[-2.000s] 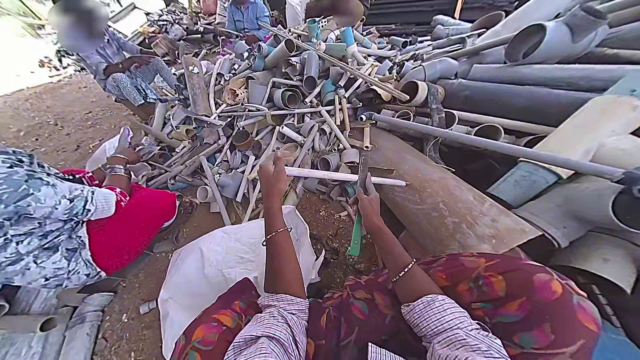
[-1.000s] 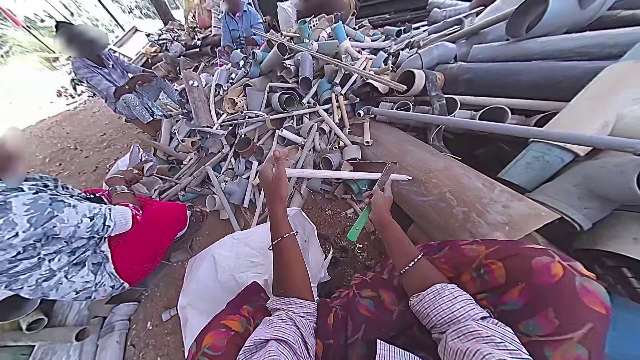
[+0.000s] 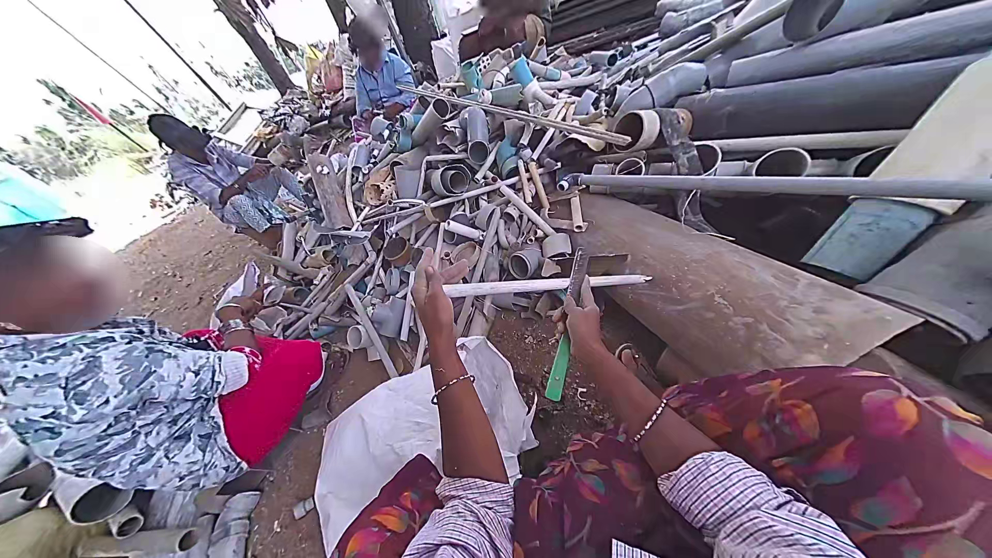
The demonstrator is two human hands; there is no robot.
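A thin white plastic pipe (image 3: 535, 287) lies roughly level between my hands. My left hand (image 3: 435, 298) is at its left end, thumb against it and some fingers spread; part of the grip is hidden. My right hand (image 3: 581, 318) is closed around a flat tool with a green handle (image 3: 558, 368) and a dark, narrow metal blade (image 3: 576, 271), which crosses the pipe near its right end. The handle's lower end sticks out below my right hand. A white sack (image 3: 387, 449) lies beneath my left forearm.
A heap of scrap plastic pipes and fittings (image 3: 465, 178) rises ahead. A large brown pipe or sheet (image 3: 728, 287) and a long grey pipe (image 3: 775, 184) lie to the right. One person (image 3: 116, 395) sits close on the left; several others sit around the heap. Pipe pieces (image 3: 93, 500) lie at lower left.
The green handle has swung from nearly upright two seconds ago to a slant, with the blade still across the pipe. The view has shifted, showing more of the person on the left.
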